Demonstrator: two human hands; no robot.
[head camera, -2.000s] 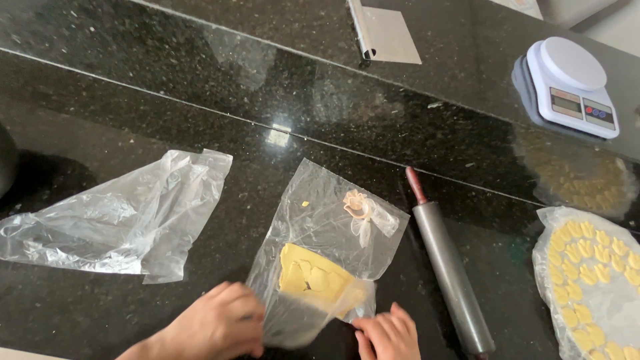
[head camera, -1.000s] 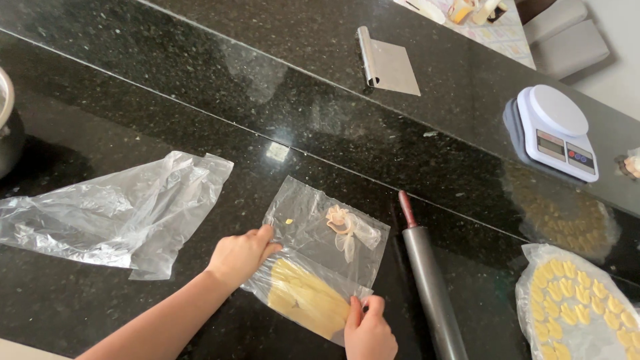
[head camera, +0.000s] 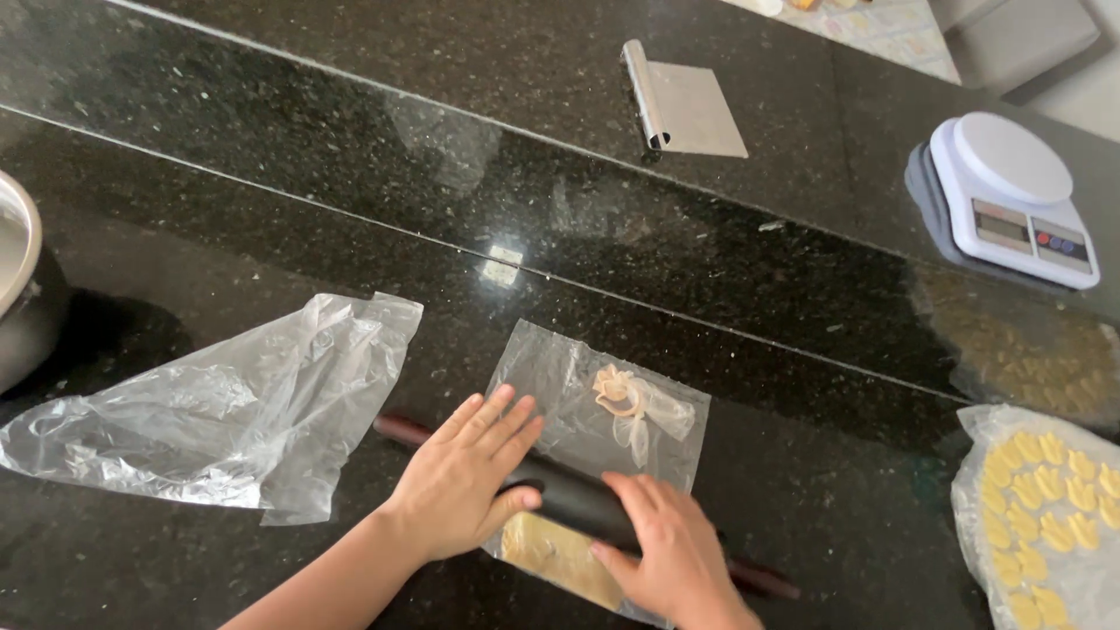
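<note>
A dark rolling pin (head camera: 573, 500) with reddish handles lies slantwise across a clear plastic sheet (head camera: 560, 376). My left hand (head camera: 472, 477) rests on the barrel's left part, palm down with fingers spread. The fingers of my right hand (head camera: 661, 542) curve over the barrel's right part. Just below the pin, yellow dough (head camera: 560, 556) lies under plastic; the pin and my hands hide part of it. Above the pin, a crumpled piece of translucent plastic with a pinkish ruffled end (head camera: 634, 398) sits on the sheet.
A crumpled clear plastic bag (head camera: 227, 420) lies left, near a metal pot (head camera: 22, 280). Shaped yellow dough pieces (head camera: 1050, 481) sit on a plastic-covered round (head camera: 971, 499) at right. A bench scraper (head camera: 696, 105) and a white kitchen scale (head camera: 1019, 206) stand on the raised granite ledge (head camera: 814, 175).
The rolling pin has moved from the right of the sheet onto it. Both hands have left the plastic's edges and now lie on the pin.
</note>
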